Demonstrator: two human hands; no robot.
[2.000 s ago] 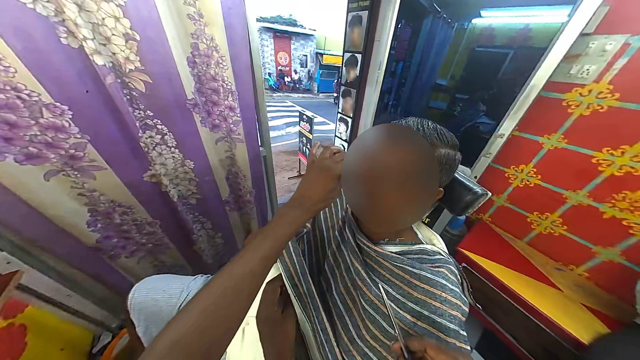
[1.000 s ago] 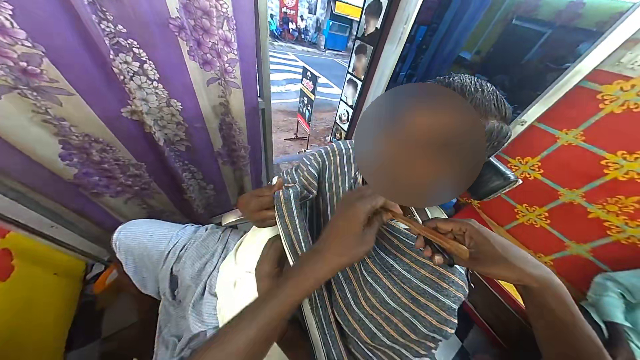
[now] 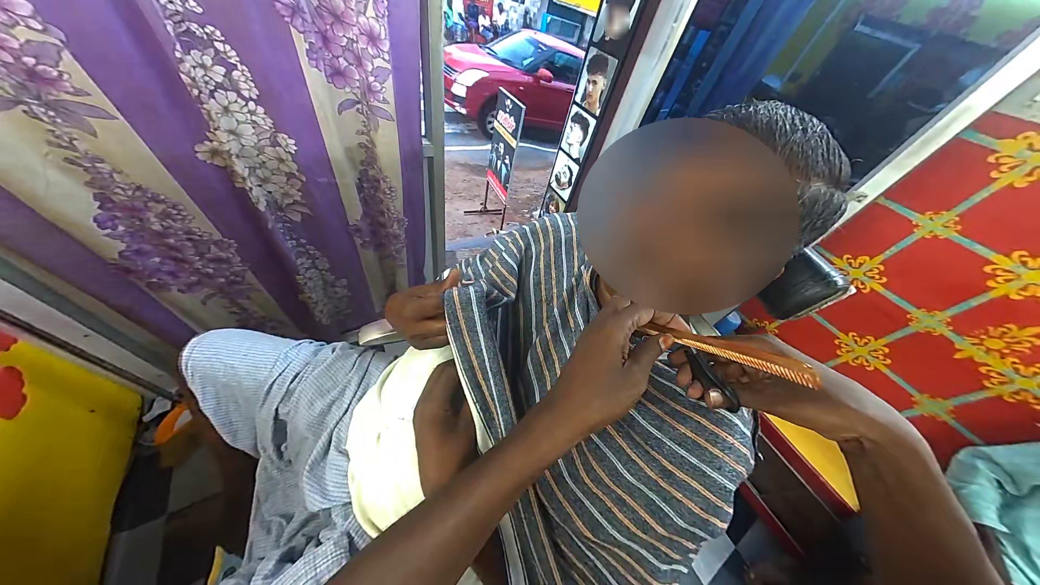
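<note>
A seated person reclines in a chair, a striped cloth (image 3: 561,276) over the chest and shoulder. Below the person's chin, my left hand (image 3: 617,357) pinches one end of an orange-brown comb (image 3: 751,357), which points to the right with its teeth downward. My right hand (image 3: 731,378) is close beside it, under the comb, with fingers through the dark handles of a pair of scissors (image 3: 711,380). The scissor blades are mostly hidden behind the comb and my left hand. The person's own hand (image 3: 422,313) rests at the cloth's edge on the left.
A black padded headrest (image 3: 804,284) supports the head. A purple floral curtain (image 3: 268,146) hangs at left, by a doorway with a signboard (image 3: 505,146) outside. A red patterned wall (image 3: 959,284) and a mirror (image 3: 861,81) stand at right. Green fabric (image 3: 999,496) shows at lower right.
Two seconds ago my left hand was raised beside the head; it moved down to below the chin, by my right hand. A red car has appeared outside. The view has shifted.
</note>
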